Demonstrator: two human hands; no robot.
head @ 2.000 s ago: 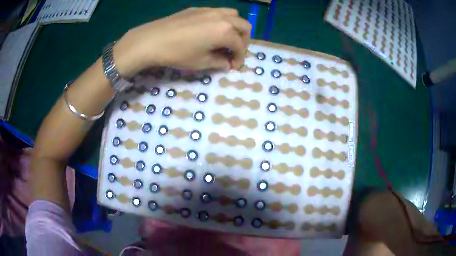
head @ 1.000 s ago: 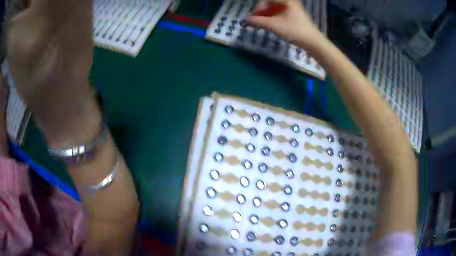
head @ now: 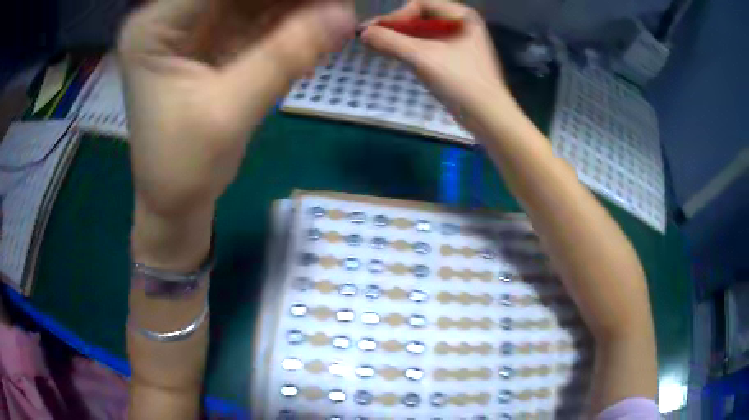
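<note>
The working tray (head: 460, 320), white with tan dumbbell-shaped patches, lies in front of me, its near edge out of frame. Small silver-rimmed round parts (head: 300, 310) sit on many patch ends; other patches are bare. My right hand (head: 439, 45) is raised at the top centre, closed on a red pen tool (head: 427, 27). My left hand (head: 205, 90), with watch and bracelet at the wrist, is raised close to the camera at upper left. Its fingertips are blurred and partly cut off by the top edge, near the right fingertips. I cannot tell whether it holds anything.
A filled tray (head: 382, 90) lies beyond, behind my hands. Another filled tray (head: 608, 139) is at the far right. White sheets or trays (head: 33, 197) lie at the left. The dark-green mat (head: 238, 176) has blue tape (head: 450, 176). Pink clothing (head: 37, 377) shows at lower left.
My left hand has left the working tray and come up close to the camera. My right arm has come into view with the red tool. The view has shifted, putting the tray lower.
</note>
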